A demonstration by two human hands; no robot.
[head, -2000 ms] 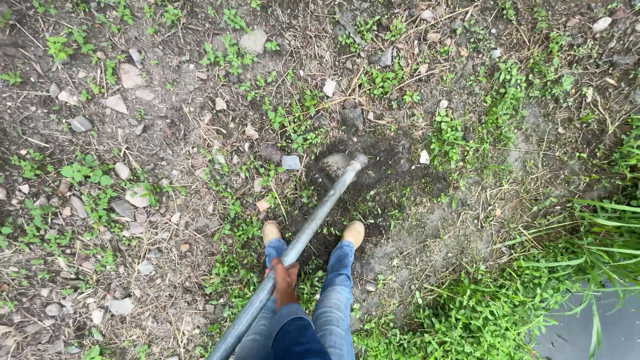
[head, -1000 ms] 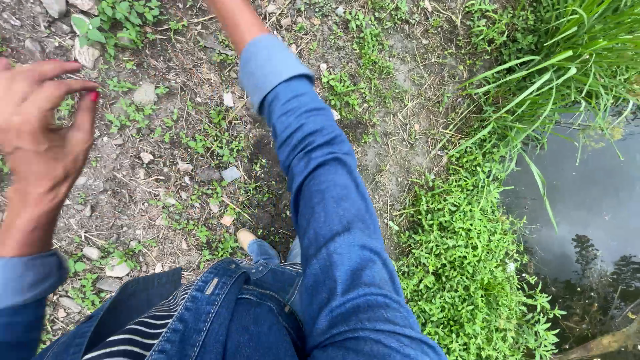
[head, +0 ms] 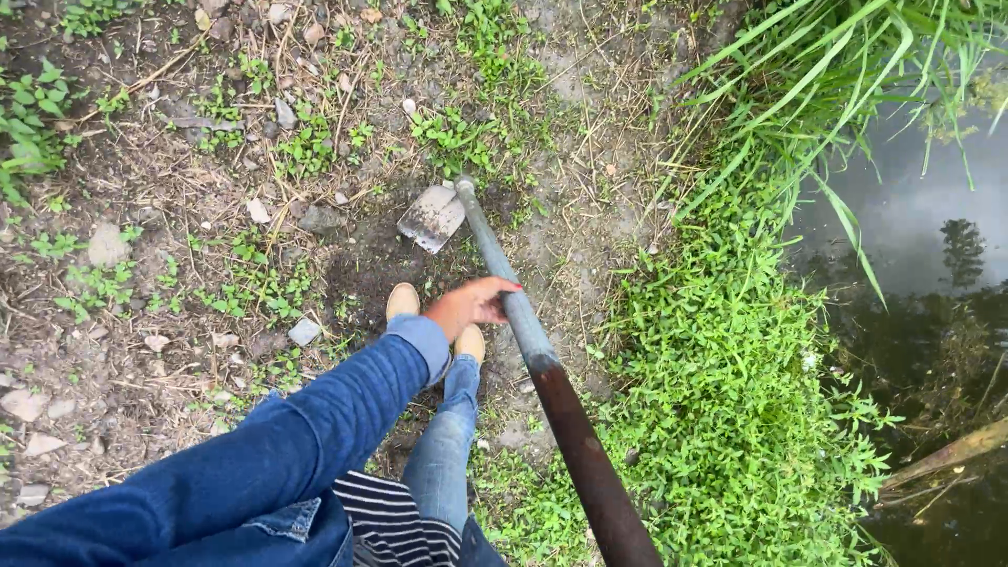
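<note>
A long-handled hoe (head: pixel 583 465) slants from the bottom edge up to the middle of the head view; its handle is grey toward the blade and dark brown farther back. Its soil-marked metal blade (head: pixel 433 218) lies at the bare, dark soil (head: pixel 358 268), just beyond my shoes. From the lower left my left arm reaches across, and my left hand (head: pixel 472 303) loosely grips the grey part of the handle, a red-nailed digit over its near side and the others partly hidden by it. My right hand is out of view, as is the handle's rear end.
My tan shoes (head: pixel 403 302) stand close behind the blade. Stones (head: pixel 304 331) and small weeds dot the ground to the left. Dense low plants (head: pixel 709 378) and long grass (head: pixel 819 87) border dark water (head: pixel 906 213) on the right, where a branch (head: pixel 953 453) lies.
Two seconds ago a hand held the hoe, its handle slanting to the lower left. One second ago both arms were raised and no hoe showed. The handle now slants to the lower right.
</note>
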